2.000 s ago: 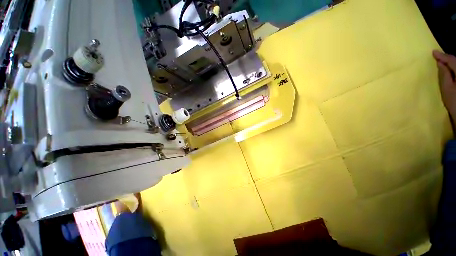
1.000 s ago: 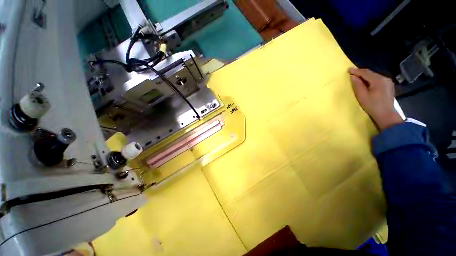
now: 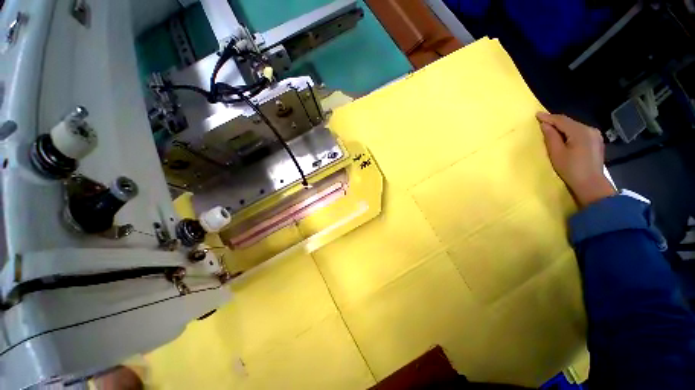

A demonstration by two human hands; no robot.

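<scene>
A large yellow panel (image 3: 396,282) with straight crease lines lies under the white head of the pattern sewer (image 3: 84,228). The clamp frame (image 3: 371,196), yellow-edged with a long slot, rests on the panel beside the needle area. My right hand (image 3: 577,158) grips the panel's right edge. My left hand (image 3: 118,378) is small and cut off at the bottom left, by the panel's left edge below the machine head; its fingers cannot be made out. A brown strip (image 3: 427,372) lies at the near edge of the panel, partly cut off by the picture's edge.
The silver clamp carriage (image 3: 263,164) with black cables stands behind the frame. Green surfaces (image 3: 343,61) lie behind it, with a stack of brown strips (image 3: 411,29) at the far side. More yellow sheet edges show at the lower right. Dark floor and equipment lie to the right.
The view has swung right and down since the first frame, bringing the brown stack and my right forearm into sight. My right hand stays on the panel's edge; the left has moved nearly out of view.
</scene>
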